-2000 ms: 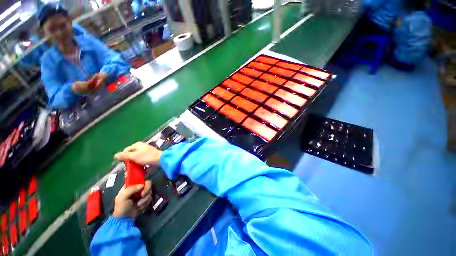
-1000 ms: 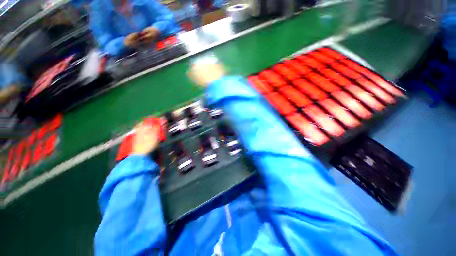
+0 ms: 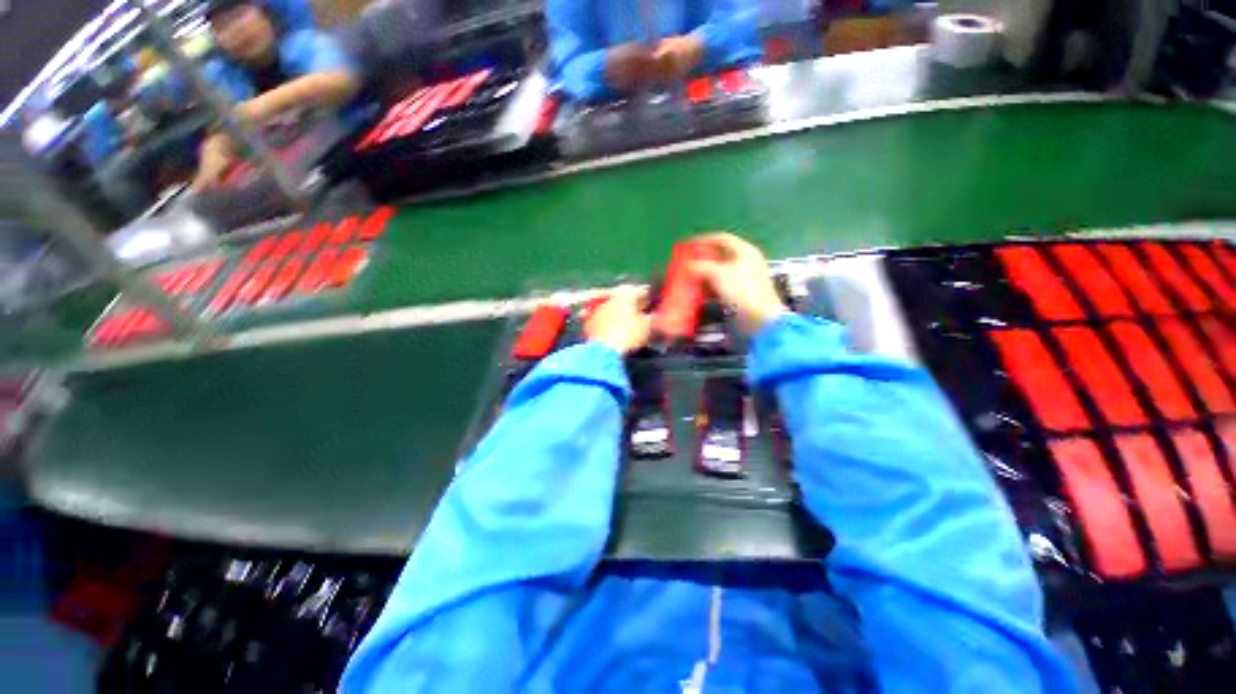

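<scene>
My right hand point(image 3: 743, 281) holds a red cover point(image 3: 686, 288), tilted, above the back row of the clear tray point(image 3: 491, 407). My left hand point(image 3: 621, 320) is at the cover's lower left side; blur hides whether its fingers grip it. Two black electronic units point(image 3: 651, 418) with pale lower ends lie in the front row, below my hands. A red-faced piece point(image 3: 541, 332) lies in the tray's back left corner, and more red shows behind my left hand. The black tray point(image 3: 946, 305) at right holds rows of red covers point(image 3: 1097, 504).
A white sheet point(image 3: 870, 304) lies between the trays. Beyond the pale edge strip, the green conveyor point(image 3: 840, 186) carries trays of red pieces point(image 3: 292, 260) at left. Other workers in blue sit across it, near a tape roll point(image 3: 966, 38). Dark glossy trays point(image 3: 251, 624) lie below the bench at lower left.
The view has swung right and levelled. My right hand came back from over the conveyor to the clear tray and now holds a red cover. My left hand moved off the red piece at the tray's left.
</scene>
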